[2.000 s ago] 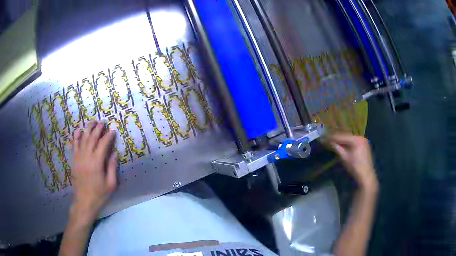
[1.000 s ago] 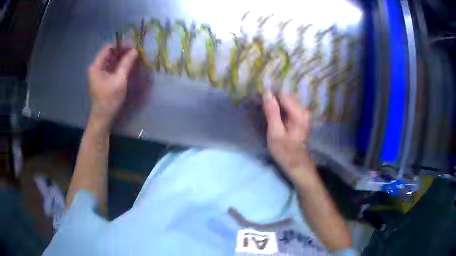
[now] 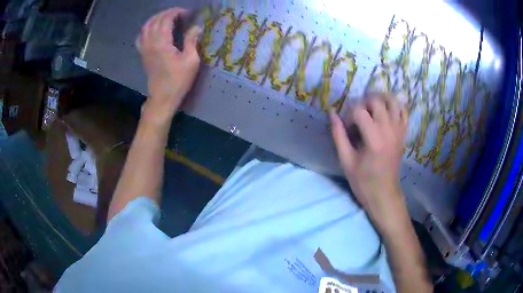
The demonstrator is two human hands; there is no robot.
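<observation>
A row of thin amber flexible pieces [image 3: 277, 56] with oval outlines and dark marks lies on the grey perforated bed [image 3: 241, 103]. My left hand [image 3: 172, 54] is at the row's left end, thumb and fingers curved around its edge; whether they pinch it cannot be told. My right hand [image 3: 373, 134] is at the row's right end, fingertips down on it, thumb apart from the fingers. More amber pieces [image 3: 438, 129] in two rows lie right of my right hand, partly hidden by it.
The blue roller [image 3: 504, 200] and shiny guide bars stand at the far right, with a bracket [image 3: 444, 237] at the bed's front edge. Below left is an open cardboard box [image 3: 66, 191] with white items [image 3: 83, 171]. A bolt [image 3: 233, 130] sits near the bed's front edge.
The view has shifted, so the roller is now at the right rim. The row, blurred between my hands before, now lies along the bed. My right hand's fingers have spread over its right end.
</observation>
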